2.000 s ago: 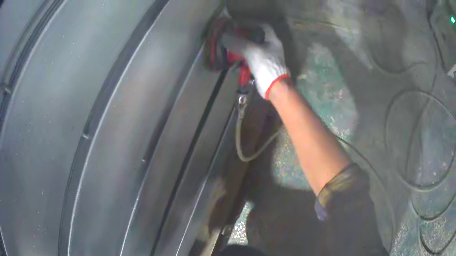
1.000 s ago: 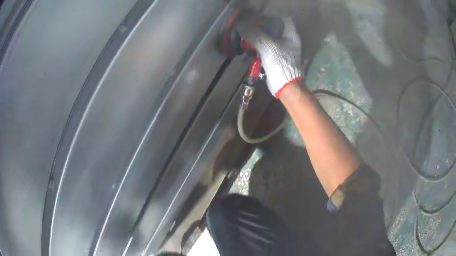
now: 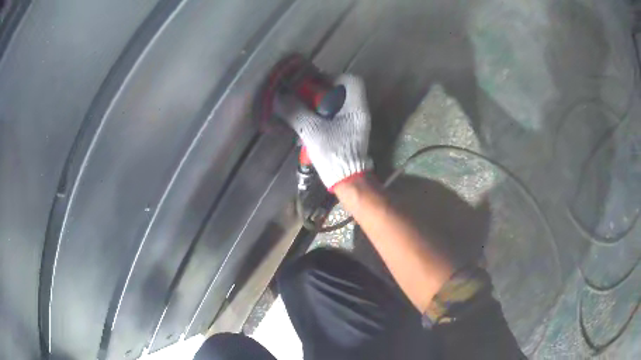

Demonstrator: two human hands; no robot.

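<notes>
My right hand [image 3: 332, 137], in a white knit glove with a red cuff edge, is closed around a red and black air sander [image 3: 309, 93]. The sander's round reddish pad is blurred and lies against the face of a grey metal panel [image 3: 232, 151], over a dark gap. The metal coupler [image 3: 303, 178] joins the sander's red inlet to the air hose, which loops below my wrist. The fingertips are partly hidden by the sander and blur. My left hand is not in view.
More grey panels [image 3: 105, 183] curve at the left with dark gaps and bright edges. A tan support piece [image 3: 263, 281] lies under the near panel. The hose [image 3: 520, 183] coils on the speckled green-grey floor [image 3: 443, 126] at the right. My dark-clothed knees [image 3: 337, 299] show at the bottom.
My right hand and the sander have moved down and to the left in the picture, along the panels. The view has shifted, and both knees now show at the bottom.
</notes>
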